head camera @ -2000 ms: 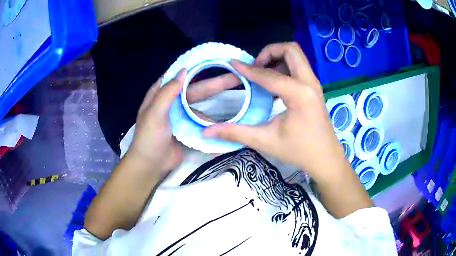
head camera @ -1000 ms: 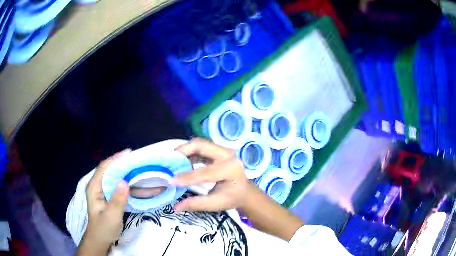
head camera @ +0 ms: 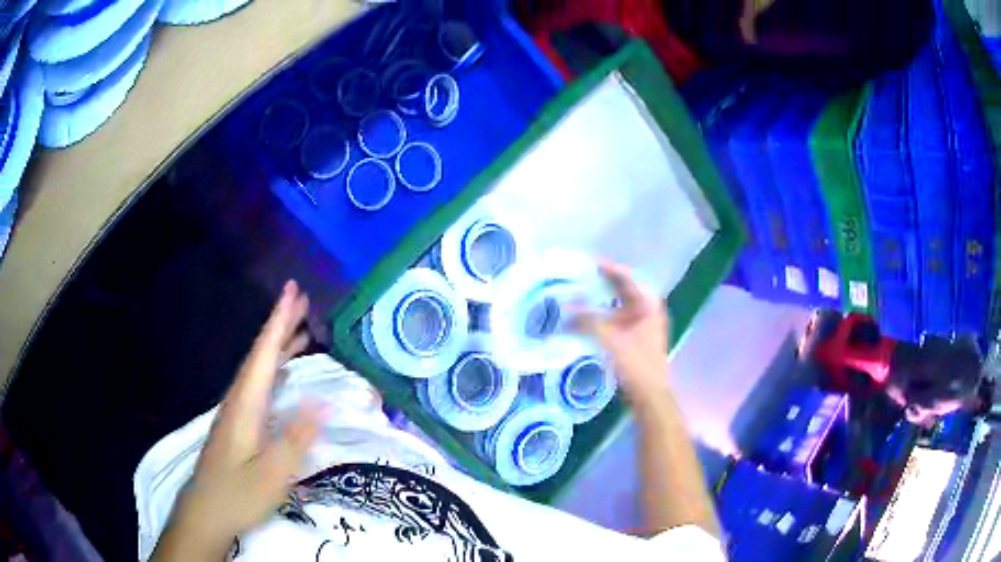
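Observation:
My right hand [head camera: 634, 335] is over the green-rimmed tray [head camera: 686, 154], its fingers on the right side of an assembled flanged ring [head camera: 516, 318] that lies over the stacked pieces. The hand and that ring are blurred. Several assembled pieces, such as one at the left [head camera: 420, 323] and one at the bottom [head camera: 536, 445], lie in the tray with their round holes facing up. My left hand [head camera: 255, 423] is empty above the lap, fingers spread.
A blue bin [head camera: 362, 236] with loose narrow rings [head camera: 382, 134] adjoins the tray's upper left side. A heap of flat rings [head camera: 93, 71] lies on the tan bench [head camera: 110, 187]. Blue crates [head camera: 900, 198] stand at the right. Part of a person [head camera: 933, 379] shows at far right.
The flanged ring held in both hands over the lap has moved right to the tray with my right hand. My left hand has let go. The view has turned towards the tray.

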